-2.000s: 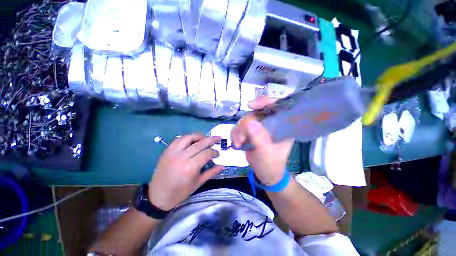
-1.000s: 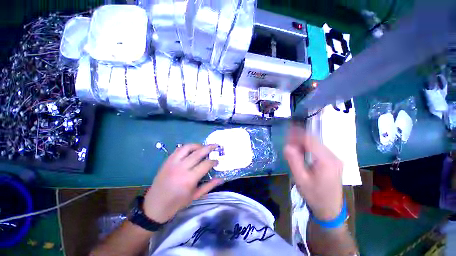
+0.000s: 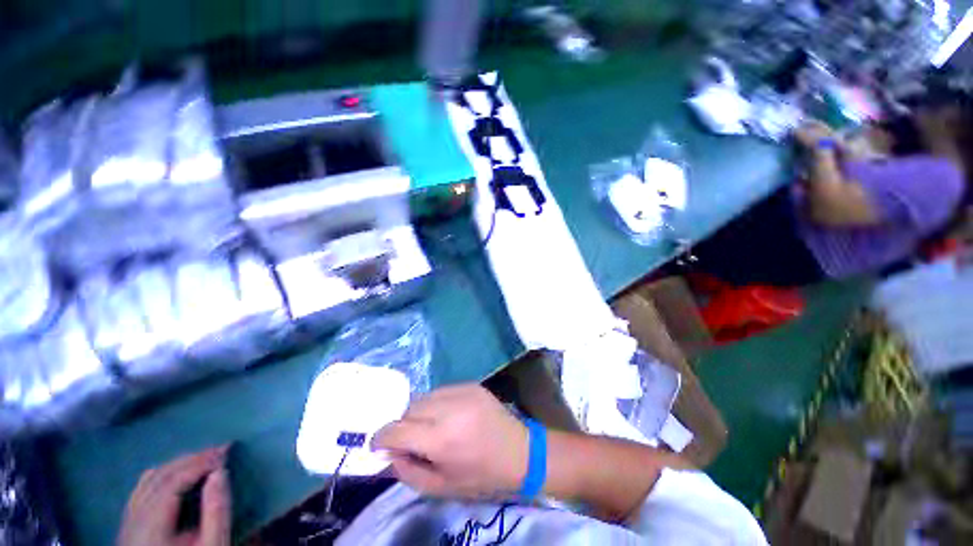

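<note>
The white rounded-square housing (image 3: pixel 350 403) lies on the green mat at the lower middle, inner face up. A small dark part sits at its centre, with a thin lead running down over its lower edge. Clear crinkled plastic (image 3: pixel 389 347) lies behind it. My right hand (image 3: pixel 459 439) is at its right side, fingertips over the edge near the dark part; whether they grip it is unclear. My left hand (image 3: pixel 179 499) is away to the left, thumb and fingers apart, seemingly empty, blurred and cut off by the bottom edge.
Bagged housings (image 3: pixel 139 309) stand at the left, beside the silver-white feeder (image 3: pixel 336 213). A blurred grey screwdriver (image 3: pixel 450 37) hangs above the green box (image 3: pixel 421 139). Liner with black frames (image 3: pixel 539 272) runs to the right. Two bagged white pieces (image 3: pixel 637 203) lie further right, before a person in purple (image 3: pixel 896 203).
The view has swung right. My right hand has let go of the screwdriver and come to the housing. My left hand has left the housing. A lead now hangs over the housing's lower edge.
</note>
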